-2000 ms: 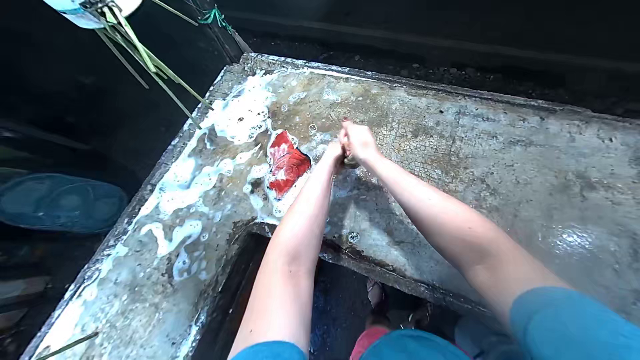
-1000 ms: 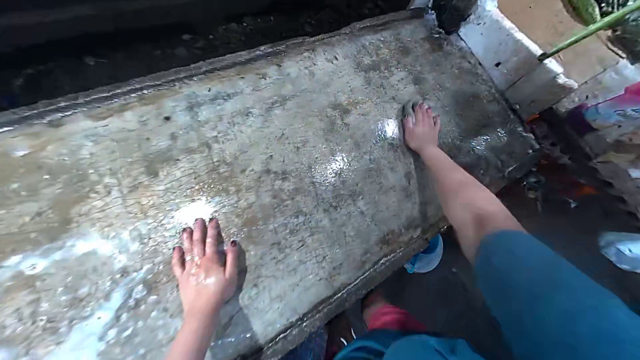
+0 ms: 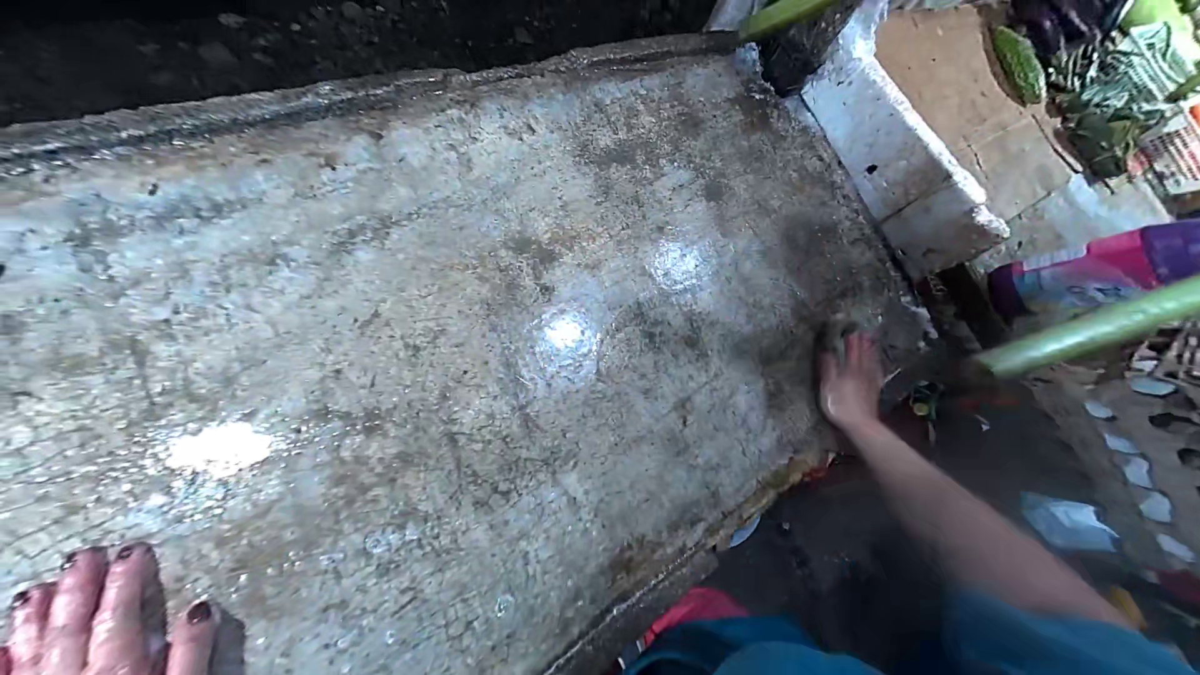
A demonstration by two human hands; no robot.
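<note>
A wet concrete slab [image 3: 450, 337] with a cracked, shiny surface spans most of the head view. At the bottom left, my left hand [image 3: 103, 614] lies palm down on it with fingers apart, wet and with dark nails. My right hand [image 3: 851, 375] is pressed on the slab near its right end, beside the edge. A small dark greyish thing shows at its fingertips; whether the hand grips it or what it is, I cannot tell.
A low white-painted block wall [image 3: 900, 159] borders the slab's right end. Beyond it are cardboard [image 3: 947, 70], a bitter gourd [image 3: 1019, 66] and other vegetables. A green stalk [image 3: 1097, 328] and a pink and purple packet [image 3: 1097, 267] lie at the right. Litter is on the dark ground below.
The view has swung far right along the slab; the red cloth and suds seen earlier are out of view. My hands, together at first, have parted, and the right one has moved to the slab's right end.
</note>
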